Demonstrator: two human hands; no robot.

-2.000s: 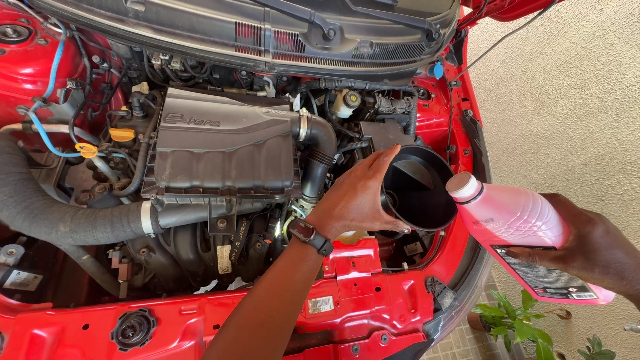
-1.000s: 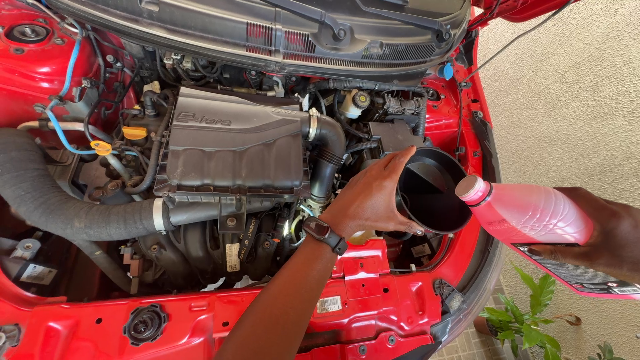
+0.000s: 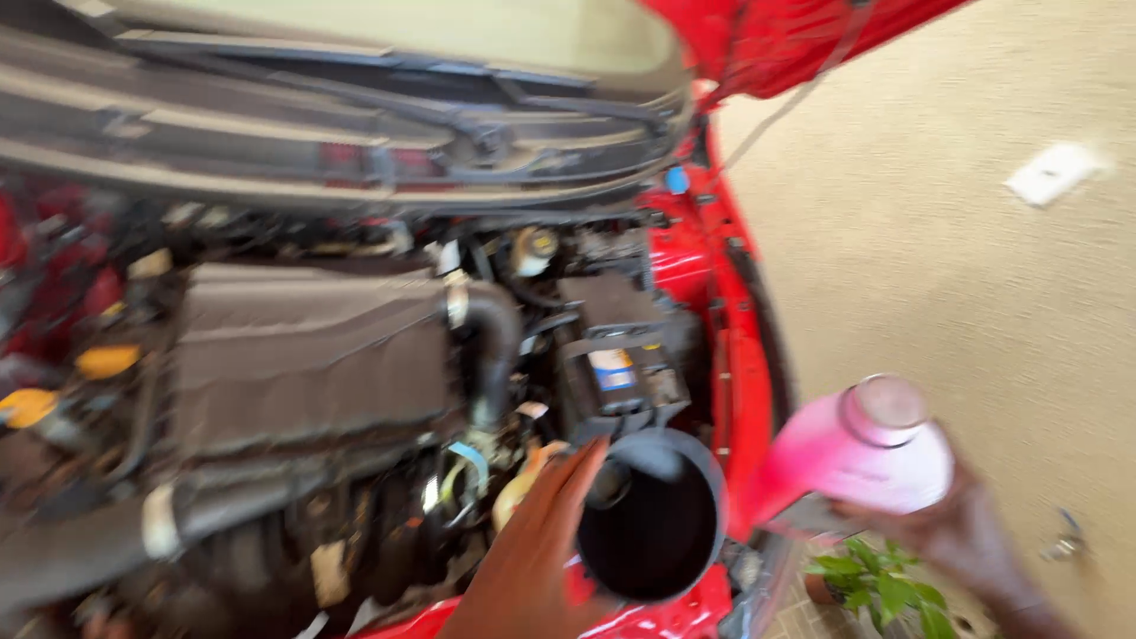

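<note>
My left hand (image 3: 541,541) holds a black plastic funnel (image 3: 652,515) by its left rim, with the wide mouth facing up toward me. The funnel stands over the front right of the engine bay; where its spout ends is hidden. In my right hand (image 3: 950,532) is a plastic bottle of pink liquid (image 3: 852,453), its neck end pointing up toward me, to the right of the funnel and apart from it. The view is blurred, so I cannot tell whether the bottle is capped. A pale yellowish reservoir (image 3: 515,497) shows partly behind my left fingers.
A black air filter housing (image 3: 311,364) lies left, joined to a curved air hose (image 3: 497,355). A car battery (image 3: 617,373) sits behind the funnel. The red fender edge (image 3: 737,355) runs along the right. Potted plant (image 3: 887,586) and textured wall (image 3: 932,266) stand beyond.
The bottle has gone from lying tilted with its neck at the funnel's rim to more upright and apart from it. The funnel has tipped toward me, uncovering the battery. The view has shifted right.
</note>
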